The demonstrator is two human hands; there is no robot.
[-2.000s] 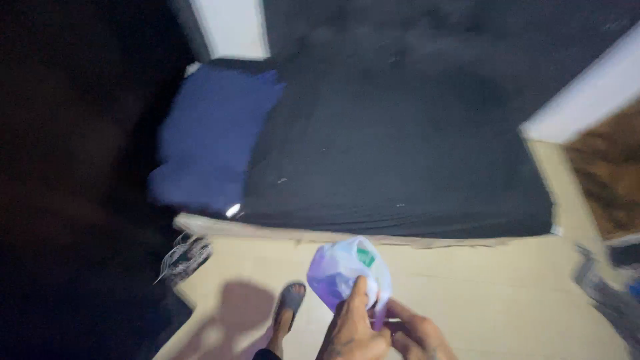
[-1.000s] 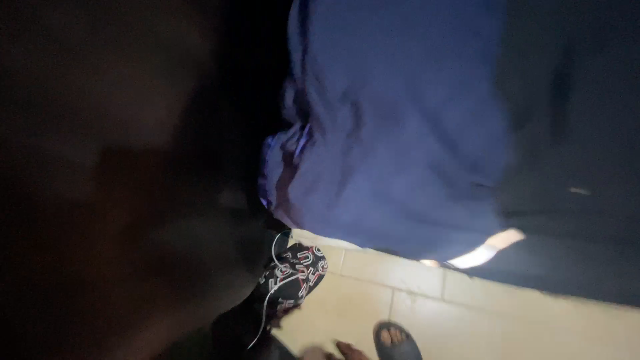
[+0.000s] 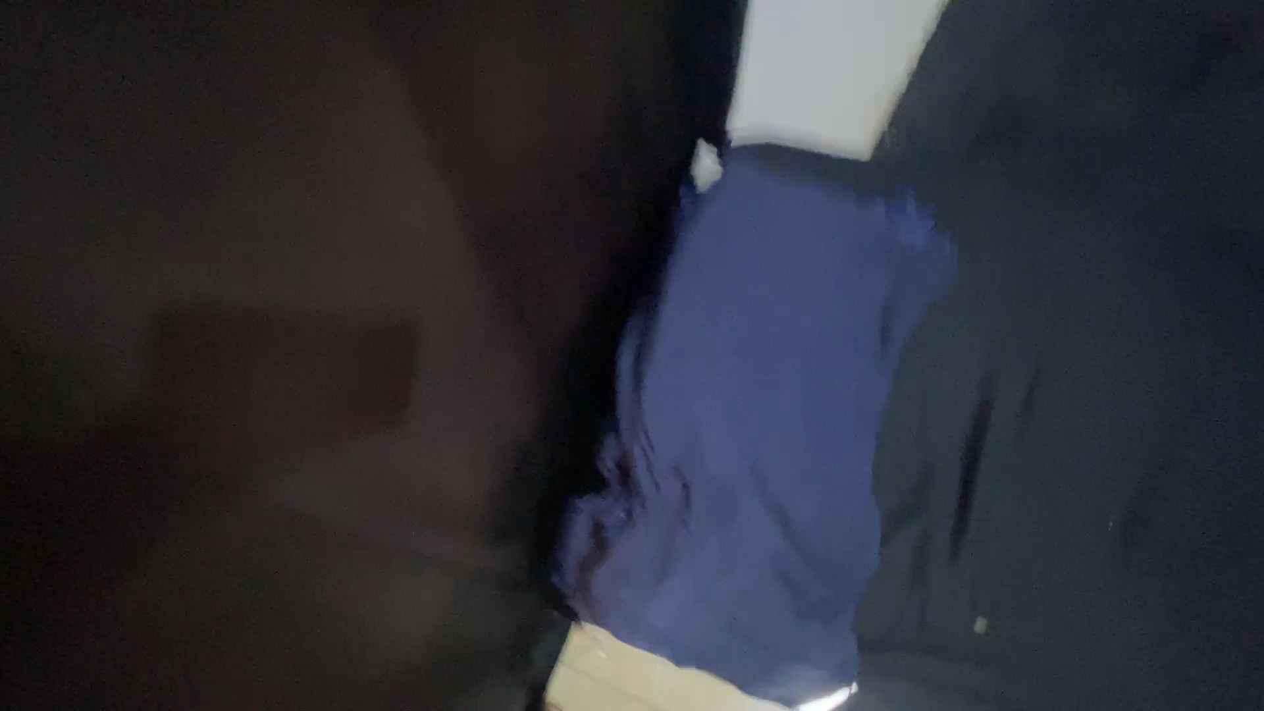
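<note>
Neither of my hands shows in the head view now. A blue cloth (image 3: 770, 425) with a ragged, frayed-looking edge lies across the middle, its left side bunched in folds. It rests on a dark sheet or mat (image 3: 1066, 346) that fills the right side. A small bright white strip (image 3: 828, 699) touches the lower right corner of the blue cloth. The picture is blurred and dim.
A white panel or post (image 3: 829, 74) stands beyond the far end of the cloth, with a small white lump (image 3: 706, 166) beside it. Pale tiled floor (image 3: 642, 676) shows at the bottom. The left side is very dark.
Two seconds ago both my hands were in view with a white and purple plastic bag; now hands and bag are out of view. The view has swung left towards the blue cloth.
</note>
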